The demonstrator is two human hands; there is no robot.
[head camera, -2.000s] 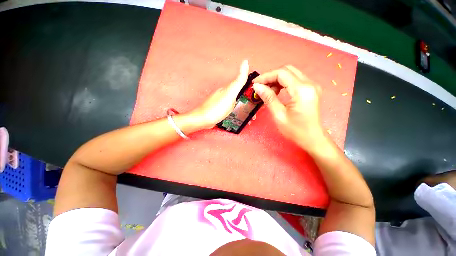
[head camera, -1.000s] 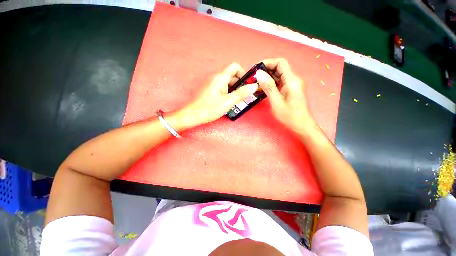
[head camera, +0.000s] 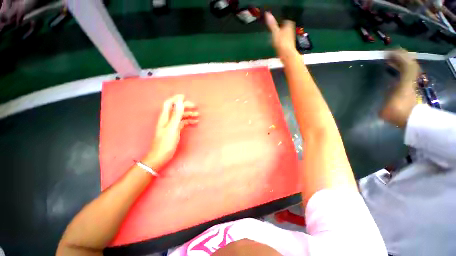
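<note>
My left hand (head camera: 172,122) hovers over the left half of the red work mat (head camera: 225,160), fingers slightly apart, nothing in it. My right hand (head camera: 283,37) is stretched out over the green conveyor belt (head camera: 200,50); it is blurred, with finger and thumb apart and nothing visible between them. A black phone unit with a red end (head camera: 303,40) lies on the belt just right of my right hand. Another phone unit (head camera: 248,15) lies on the belt to its left.
A white rail (head camera: 210,70) edges the belt, with a pale post (head camera: 102,35) at left. More units (head camera: 367,34) are on the belt. Yellow scraps dot the mat's right side. A neighbour's blurred hand (head camera: 402,85) is at right, beside a unit (head camera: 431,95).
The phone unit is no longer between my hands. My right hand has moved forward over the belt; my left hand is apart from it, empty. The view has shifted, showing more belt.
</note>
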